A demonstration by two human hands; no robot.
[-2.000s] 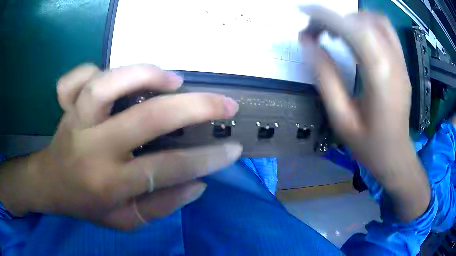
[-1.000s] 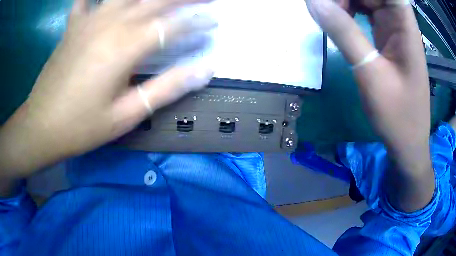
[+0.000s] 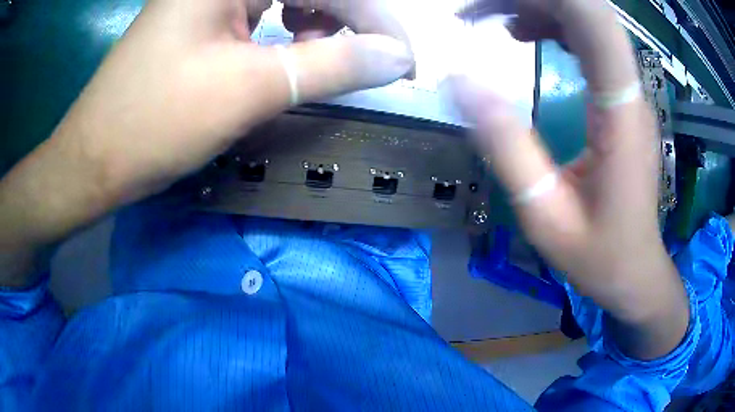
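Observation:
The grey-brown metal fixture (image 3: pixel 355 205) lies across the front of the bench, with four dark pockets in a row and engraved lettering along its far edge. My left hand (image 3: pixel 218 80) is over its left end and the white surface. Its thumb and forefinger come close together, with a tiny dark speck by the thumb tip; whether they pinch it I cannot tell. My right hand (image 3: pixel 584 161) is blurred, over the right part of the white surface, with thumb and forefinger apart and nothing visible between them. Pale finger cots with ring-like edges show on both hands.
The bright white surface (image 3: pixel 504 60) with a dark frame lies beyond the fixture, partly covered by my hands. The green mat (image 3: pixel 56 72) surrounds it. A dark metal rail with screws (image 3: pixel 667 153) stands at the right. Blue-clothed sleeves show at the lower right.
My left hand has drawn its thumb and forefinger together. My right hand has moved from the right side inward over the white surface. The fixture appears slightly higher in view.

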